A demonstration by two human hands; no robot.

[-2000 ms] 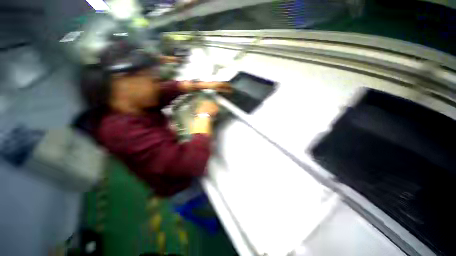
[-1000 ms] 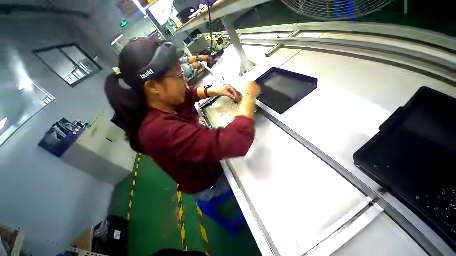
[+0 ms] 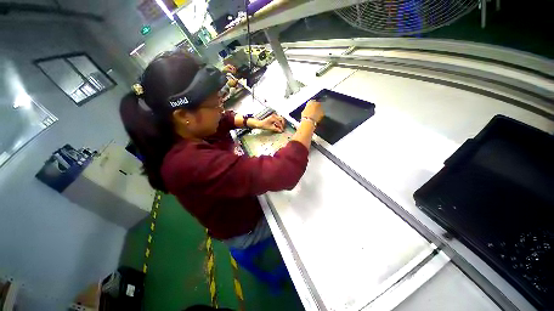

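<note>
Neither of my hands is in the picture. The large black component tray (image 3: 486, 182) lies nearest on the right, cut off by the edge, with small shiny components (image 3: 527, 252) scattered in its lower part. The pale line bed (image 3: 340, 225) lies in front of me, with a narrow crosswise bar (image 3: 419, 267) and a long metal line rail (image 3: 383, 197) between bed and tray.
A seated neighbouring worker (image 3: 225, 170) in a dark red top leans over a circuit board panel (image 3: 262, 143), one hand at a small black tray (image 3: 343, 115). Behind are a fan (image 3: 407, 13), a post (image 3: 280, 61), a blue stool (image 3: 258, 261) and floor tape (image 3: 209, 267).
The blurred view has steadied and shifted slightly. The neighbour's far hand has moved from over the board to the small black tray. My hands show in none of the frames.
</note>
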